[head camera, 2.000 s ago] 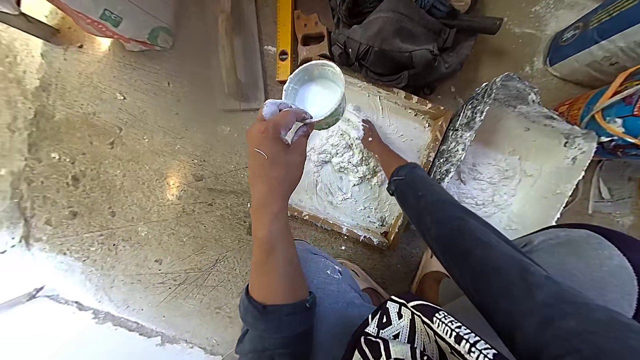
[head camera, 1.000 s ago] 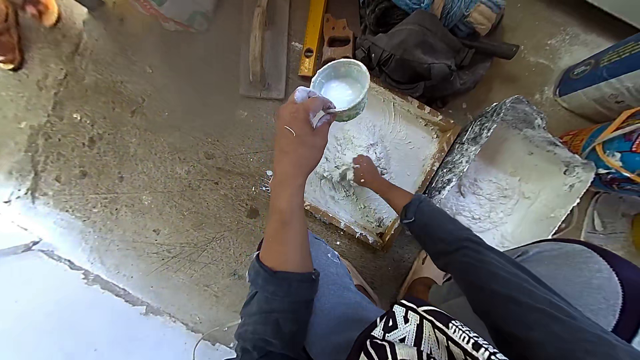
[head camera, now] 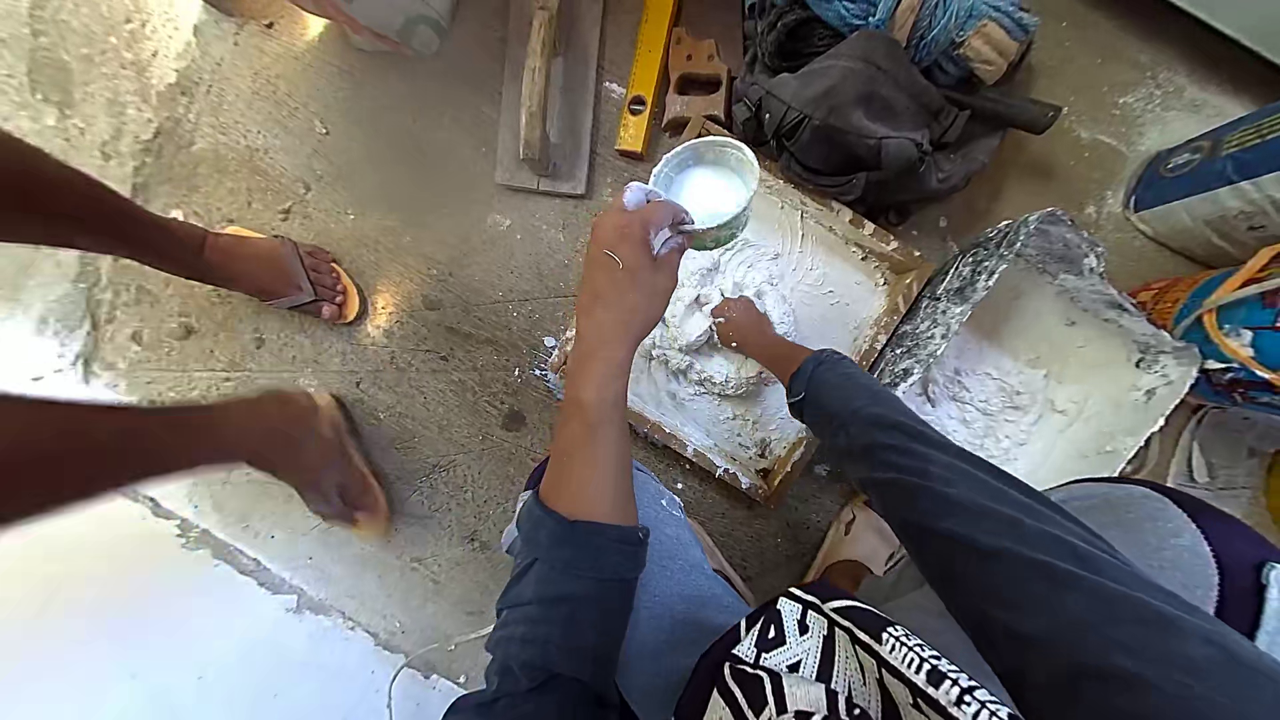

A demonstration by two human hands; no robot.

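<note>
My left hand grips the near left rim of a round plastic tub with white liquid in it, held above the upper left part of a shallow wooden tray. White plaster-like paste lies heaped and smeared in the tray. Fingers curled, my right hand is pressed into the heap, so its fingertips are hidden. Whether it clasps a lump of paste cannot be told. Right of the tray stands a cut-open, crusted container with white powder in it.
Beyond the tray lie a wooden float, a yellow spirit level, a handsaw's wooden handle and a dark bag. A blue and white sack or bucket stands at right. Another person's sandalled feet are at left.
Another person's legs and feet have come in at the left. My right hand has moved from the heap's right side into its middle. My left hand still holds the tub.
</note>
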